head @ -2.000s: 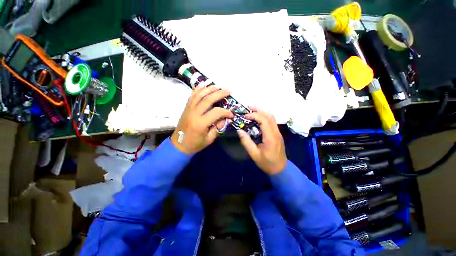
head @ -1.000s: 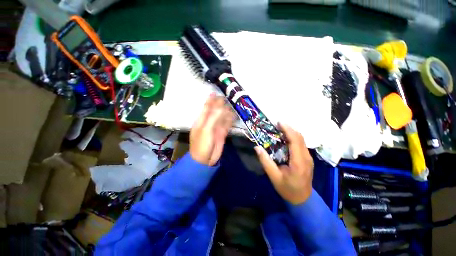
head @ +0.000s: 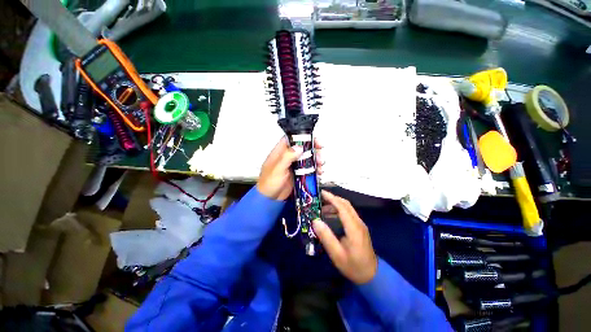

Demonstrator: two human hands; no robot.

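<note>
A hot-air brush stands nearly upright in the picture, its bristled barrel with silver and dark-red strips pointing away from me over the white padding. Its handle is open and shows a circuit board with wires, a blue part and pale bands. A loose wire curls out at the left of the handle's lower end. My left hand grips the handle just below the barrel, thumb on top. My right hand holds the lower part of the handle, with thumb and fingers at the board's right edge.
A multimeter and solder spool lie left. Small black screws, a yellow-handled mallet, an orange-yellow piece and a tape roll lie right. A blue crate at lower right holds several brushes. Cardboard stands lower left.
The brush has turned from slanting up-left to nearly upright, with its barrel strips facing up. My left hand, off the brush one second ago, has taken hold below the barrel. The view has shifted.
</note>
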